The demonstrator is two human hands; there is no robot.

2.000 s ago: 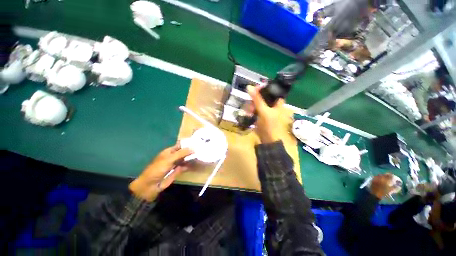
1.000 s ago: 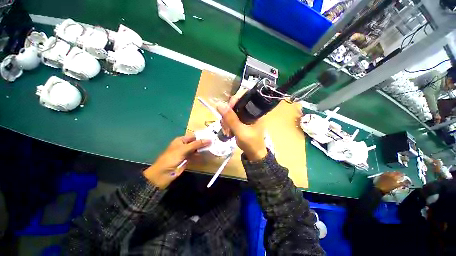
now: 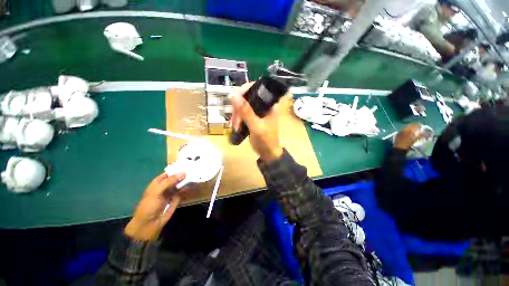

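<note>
A round white base cover [image 3: 200, 162] with two thin white antennas is held flat side up over the tan work mat [image 3: 290, 146]. My left hand [image 3: 159, 202] grips its lower left edge. My right hand [image 3: 258, 124] is wrapped around the black electric screwdriver [image 3: 264, 96], which is tilted. The driver's lower end is to the right of the cover, apart from it, near the front of the grey-white screw feeder [image 3: 216, 115]. Screws are too small to make out.
White waiting housings [image 3: 34, 134] stand on the left bench. Joined units [image 3: 340, 116] lie right of the mat. A blue tote [image 3: 385, 223] with white parts is at lower right. A black box [image 3: 410, 100] and another person's hand [image 3: 409, 136] are at right. A white part [image 3: 123, 37] lies behind on the green strip.
The driver has lifted off the cover and moved right of it, so the cover's face shows again. My left hand still holds the cover. The camera view has shifted and turned.
</note>
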